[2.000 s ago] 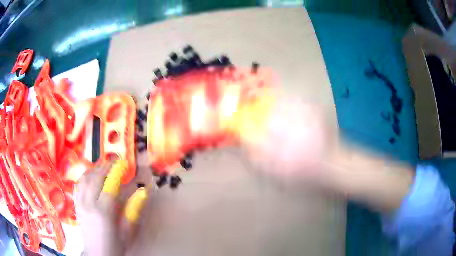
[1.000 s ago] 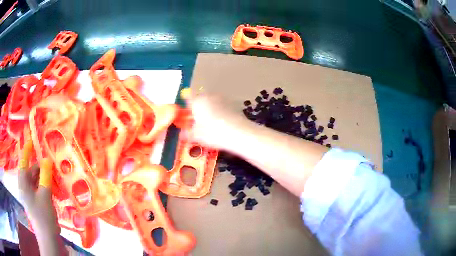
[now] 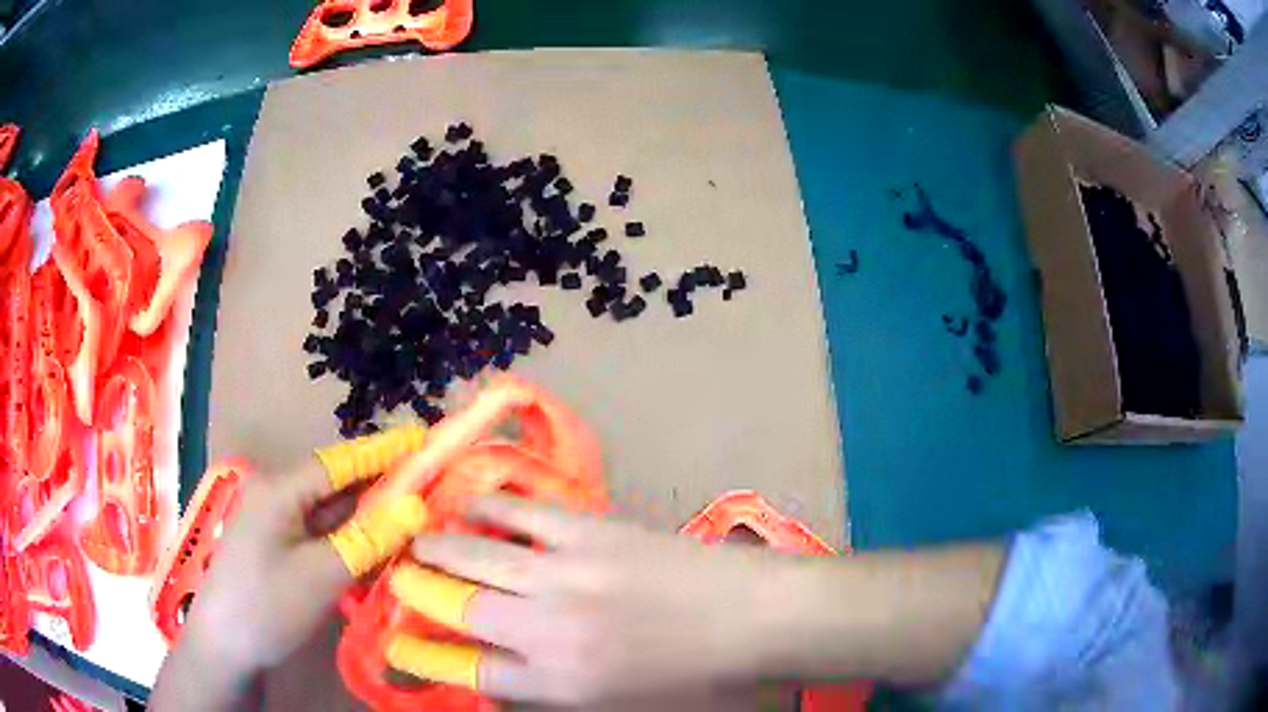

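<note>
Orange grip shells [image 3: 535, 431], seemingly more than one, are held together at the lower middle, over the cardboard work sheet [image 3: 695, 417]. My left hand [image 3: 285, 556] grips them from the left, with yellow finger cots on thumb and finger. My right hand [image 3: 598, 598] lies over them from the right, its cotted fingertips pointing left. The hands hide much of the shells, so their exact number cannot be told. Small black pieces [image 3: 445, 264] lie in a wide heap on the cardboard, just beyond the hands.
A pile of orange shells [image 3: 125, 459] covers the white sheet [image 3: 202, 188] at left. Single shells lie at the far edge [image 3: 383, 31] and right of my hands [image 3: 758, 522]. Black bits [image 3: 985, 299] trail on the green surface. A parts box [image 3: 1064, 278] with black pieces stands at right.
The view has swung back right from the pile. My right hand has come from the pile's edge to the lower middle, and both hands now hold shells together. The black heap is uncovered.
</note>
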